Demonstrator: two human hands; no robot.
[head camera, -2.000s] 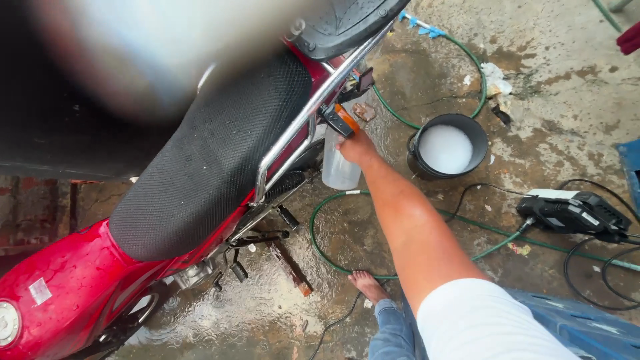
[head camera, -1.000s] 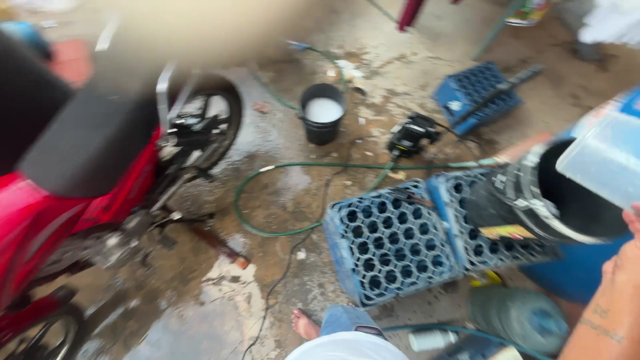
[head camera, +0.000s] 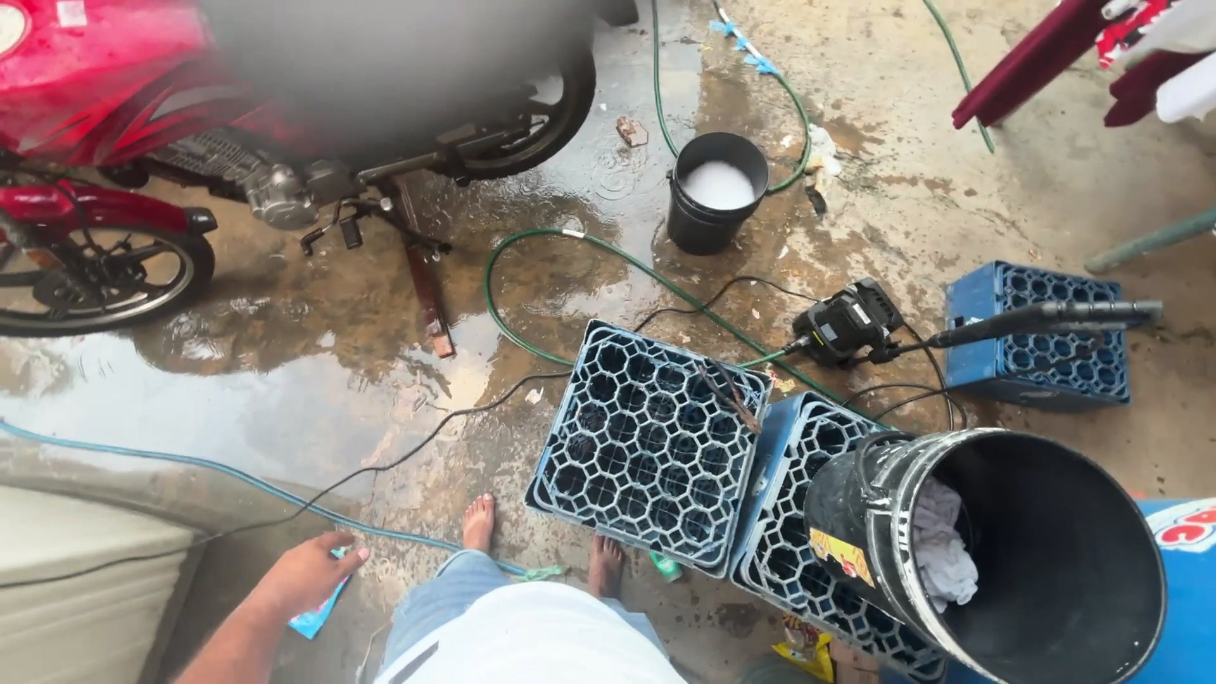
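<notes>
My left hand (head camera: 309, 573) is at the lower left, palm down, its fingers curled around a small blue packet (head camera: 318, 613) that shows above and below them. My right hand is out of view. A black bucket (head camera: 860, 513) leans on its side over blue plastic bottle crates, with a pale crumpled cloth (head camera: 940, 546) inside. Another black bucket (head camera: 708, 223) stands upright on the wet floor and holds white suds. The red motorcycle (head camera: 104, 95) stands at the upper left, partly hidden by a grey blur.
Two blue bottle crates (head camera: 651, 446) (head camera: 798, 475) sit in front of my feet. A green hose (head camera: 617, 245) and a black cable (head camera: 456, 413) cross the wet concrete. A black pressure washer (head camera: 850, 323) lies beside a further crate (head camera: 974, 332) bearing a black lance (head camera: 1045, 315).
The clear container, held by the motorcycle and later near the tilted bucket, is out of view. My left hand has come into view at the lower left; my right hand has left view.
</notes>
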